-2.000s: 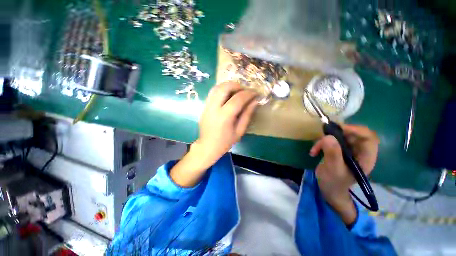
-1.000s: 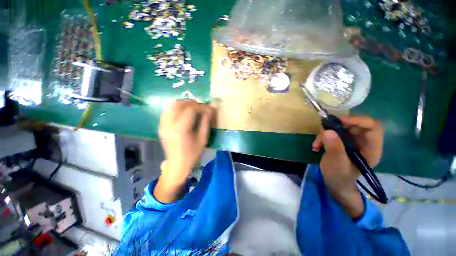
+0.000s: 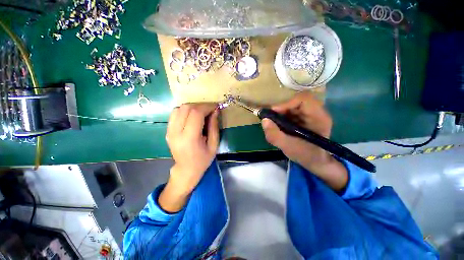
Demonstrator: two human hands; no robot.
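Observation:
My right hand (image 3: 300,132) holds the black soldering iron (image 3: 315,138), its silver tip pointing left over the tan work board (image 3: 203,91). My left hand (image 3: 192,133) is at the board's front left edge, fingertips pinched on a tiny silvery part (image 3: 223,105) close to the iron tip; whether they touch is too small to tell. The solder wire (image 3: 122,120) runs from the reel (image 3: 35,112) to my left hand. Ring coils (image 3: 206,53) are piled at the back of the board, beside a small round pot with a white face (image 3: 247,66).
A white tub of silvery crumbs (image 3: 305,60) stands on the board's right. A clear plastic hood (image 3: 229,18) overhangs the back. Heaps of terminals (image 3: 119,68) and one ring (image 3: 144,100) lie left. Tweezers (image 3: 397,66) and a dark blue box (image 3: 445,71) are at right.
The view has shifted, so things on the bench appear further left. The iron has moved from beside the tub to my left fingertips and now points left. My left hand has left the ring pile.

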